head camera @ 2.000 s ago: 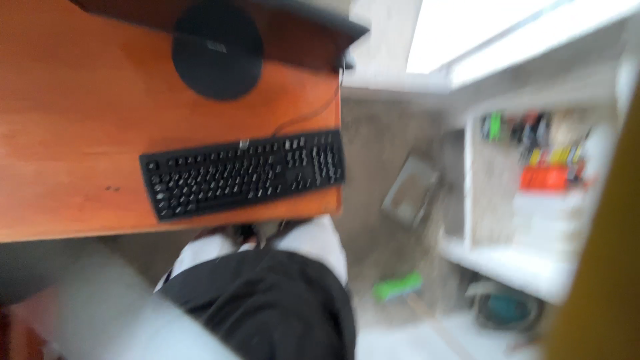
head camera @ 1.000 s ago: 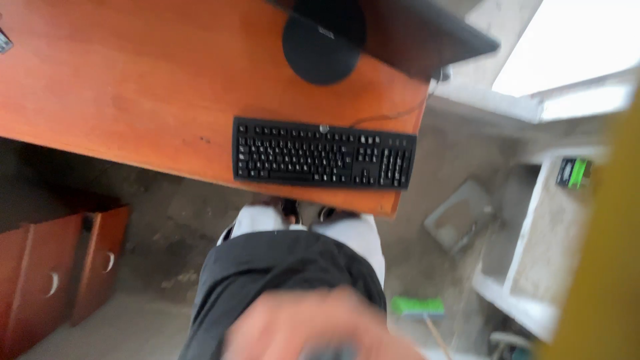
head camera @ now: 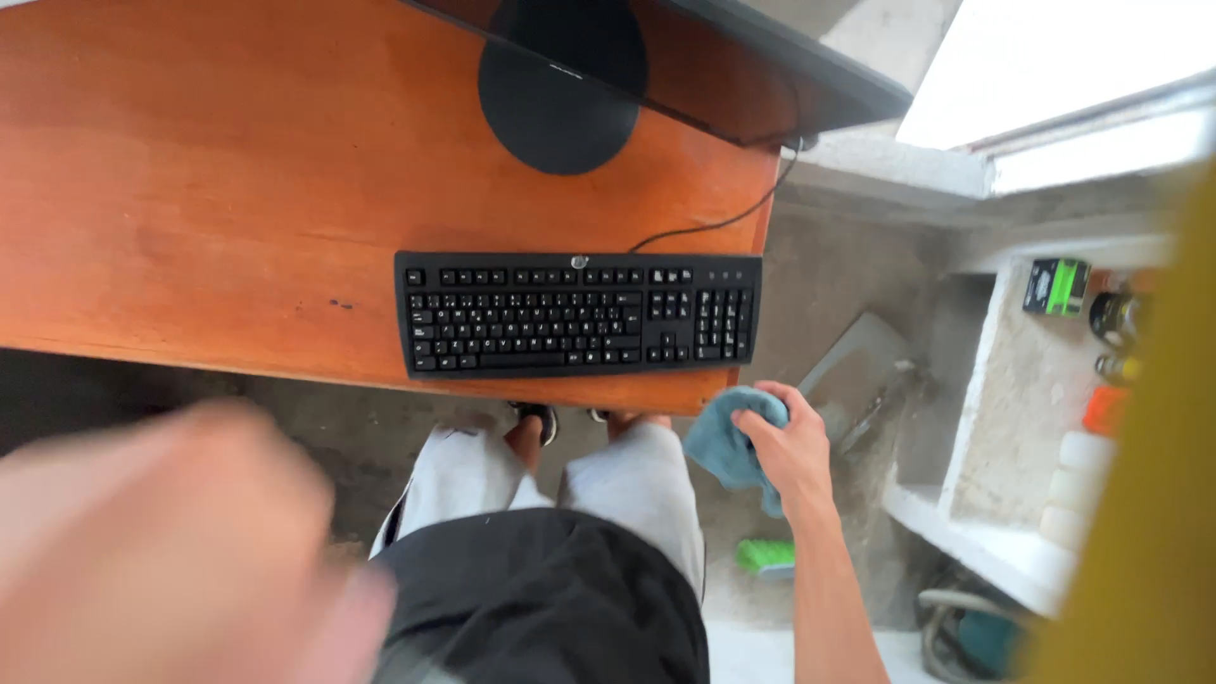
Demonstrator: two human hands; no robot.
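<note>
A bunched blue-grey cloth [head camera: 731,442] is gripped in my right hand [head camera: 784,437], just off the front right corner of the orange-brown wooden desk [head camera: 218,190]. My left hand [head camera: 180,532], large and blurred, is close to the camera at the lower left; whether it holds anything cannot be made out. Along the desk's front edge lies a black keyboard [head camera: 579,318], its cable running back to the right. Behind it a black monitor [head camera: 722,66] stands on a round black base [head camera: 560,123].
To the right, a white shelf unit [head camera: 969,399] holds a green and black box [head camera: 1056,287], an orange item [head camera: 1102,410] and white containers. A green broom head [head camera: 765,556] and a grey panel-like object [head camera: 855,370] are on the floor.
My right hand with the blue-grey cloth has come into view near the desk corner. My left hand now fills the lower left. The view has shifted somewhat.
</note>
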